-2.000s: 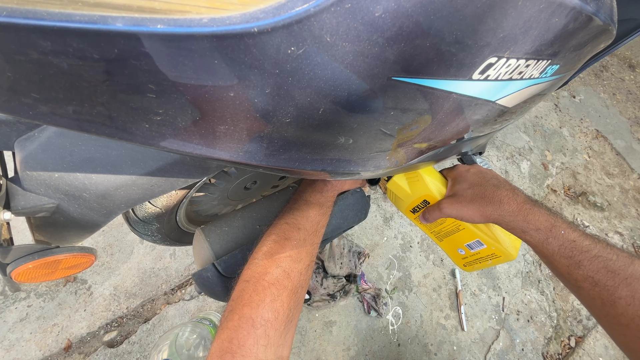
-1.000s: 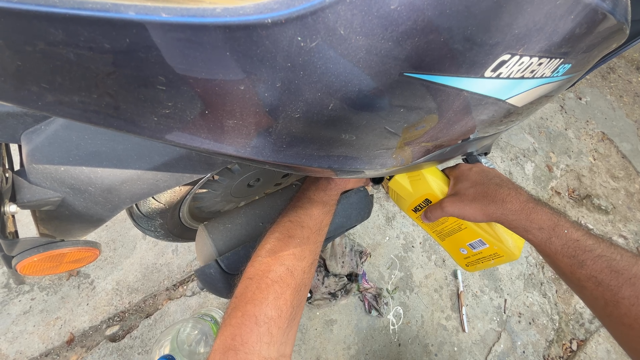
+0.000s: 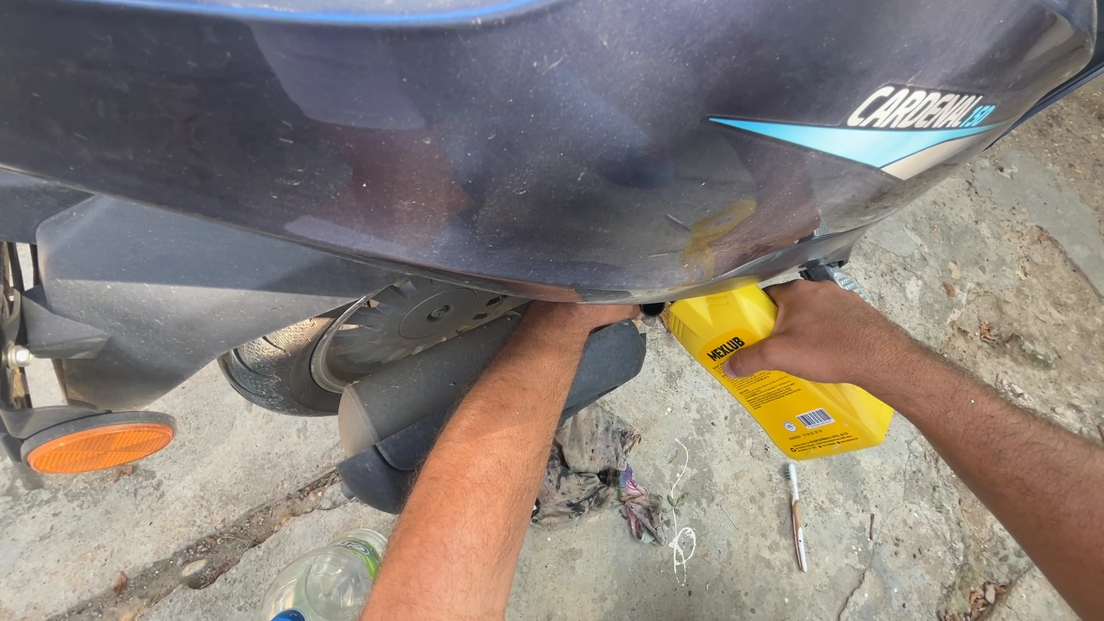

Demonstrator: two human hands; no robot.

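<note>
My right hand (image 3: pixel 815 332) grips a yellow plastic Mexlub oil bottle (image 3: pixel 802 410), which is tilted with its top end up under the lower edge of a dark blue scooter body panel (image 3: pixel 517 155). The bottle's mouth is hidden. My left hand (image 3: pixel 586 315) reaches beneath the same edge, over the exhaust muffler (image 3: pixel 440 388). Its fingers are mostly hidden by the panel, so what they touch does not show. A small black part (image 3: pixel 652 309) shows between that hand and the bottle.
On the concrete ground (image 3: pixel 742 552) lie a dirty rag (image 3: pixel 586 457), a white string (image 3: pixel 681 543) and a toothbrush (image 3: pixel 797 517). A clear plastic bottle (image 3: pixel 323 578) stands at the bottom edge. The scooter's wheel (image 3: pixel 423 319) and an orange reflector (image 3: pixel 99 447) are at left.
</note>
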